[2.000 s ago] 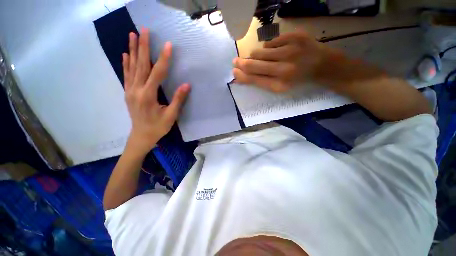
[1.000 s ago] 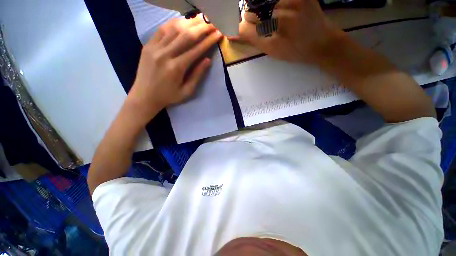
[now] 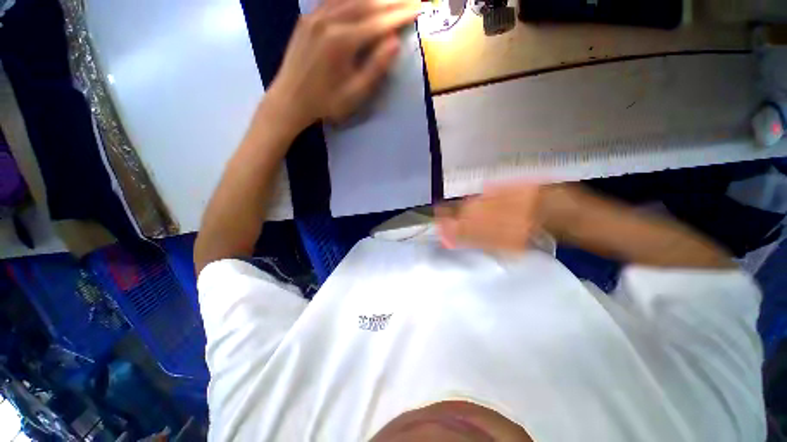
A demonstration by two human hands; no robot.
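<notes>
A pale grey-blue panel (image 3: pixel 377 164) lies on the white table with dark cloth (image 3: pixel 308 168) showing along its left side and a thin dark edge at its right. My left hand (image 3: pixel 345 65) lies on the panel near the top edge, fingers pointing right toward the presser foot area (image 3: pixel 442 15); it is slightly blurred. My right hand (image 3: pixel 492 217) is blurred, off the cloth, at the table's front edge before the shirt. Its fingers look bent, but whether it holds anything cannot be told. The dark ribbed attachment (image 3: pixel 498 19) is at the top.
The tan machine plate (image 3: pixel 552 43) has a black flat item (image 3: pixel 604 10) behind it. A small white round item with a red part (image 3: pixel 767 125) is at the right table edge. Dark cut pieces (image 3: pixel 65 129) lie far left. Blue crates (image 3: pixel 155 293) are below the table.
My right hand has moved from the machine down to the table's front edge. My left hand stays on the panel near the needle area. The view has shifted, so the machine head sits higher and is mostly cut off.
</notes>
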